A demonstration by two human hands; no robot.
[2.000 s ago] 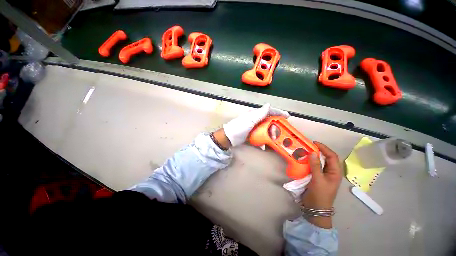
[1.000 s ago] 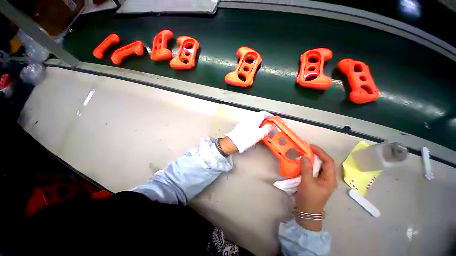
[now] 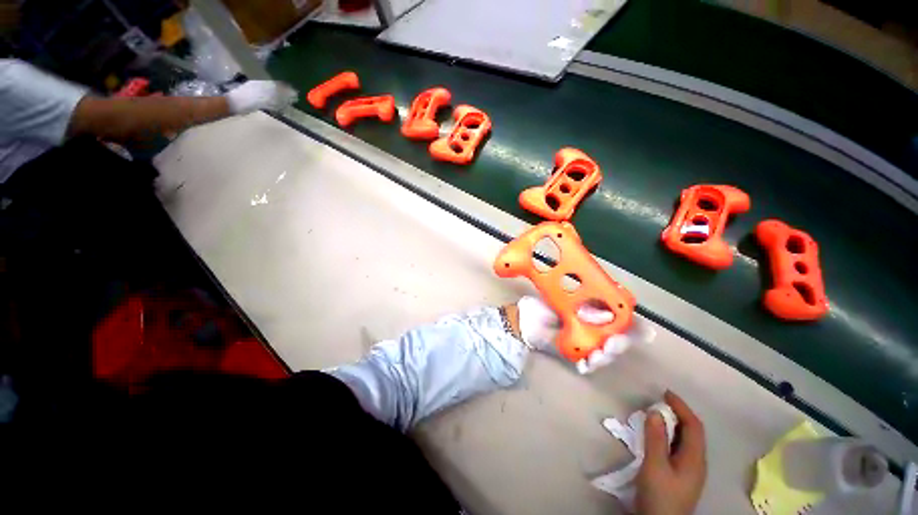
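An orange controller shell point(image 3: 572, 281) is held up over the bench beside the belt rail, its face with round and oblong holes showing. My left hand point(image 3: 544, 327), in a white glove, holds it from behind and below; its fingertips show at the shell's lower right end. My bare right hand point(image 3: 672, 461) is apart from the shell, at the bottom right, shut on a crumpled white cloth point(image 3: 631, 443). The right wrist is cut off by the picture's lower edge.
The green conveyor belt point(image 3: 644, 151) carries several orange shells. A clear bottle point(image 3: 840, 465) stands on yellow paper point(image 3: 775, 473) at the lower right. Another person's gloved hand point(image 3: 260, 97) is at the belt rail, upper left. A white board point(image 3: 493, 30) lies above the belt.
My right hand has let go of the shell and moved down with the cloth. My left hand now holds the shell alone, turned. Another person's arm has appeared at left. The view has shifted.
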